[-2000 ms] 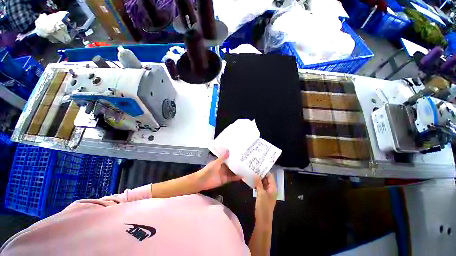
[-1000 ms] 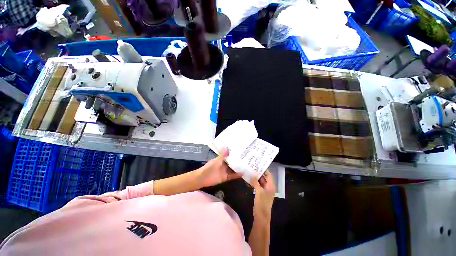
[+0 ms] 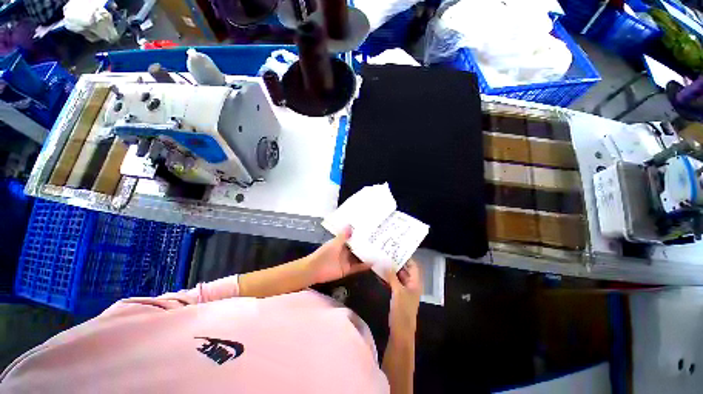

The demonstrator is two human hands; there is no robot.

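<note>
A white paper booklet with printed lines (image 3: 391, 236) is open in front of me, over the near edge of the black cloth. My left hand (image 3: 339, 258) grips its lower left side with the thumb on top. My right hand (image 3: 403, 278) grips its lower right corner. The booklet's upper left leaf stands raised and curled. The print is too small to read. A white-bordered flat piece (image 3: 434, 278) shows below the table edge, just right of my right hand, partly hidden.
The black cloth (image 3: 416, 146) lies on the table beside a brown plaid surface (image 3: 532, 185). A white-blue sewing machine (image 3: 193, 127) stands left, another (image 3: 678, 185) at far right. Dark thread cones (image 3: 314, 65) stand behind. Blue crates (image 3: 112, 250) are at lower left and behind (image 3: 563, 85).
The view has shifted, so the tables and machines sit a little higher and further right. Both hands keep hold of the booklet, which stays nearly still in the picture.
</note>
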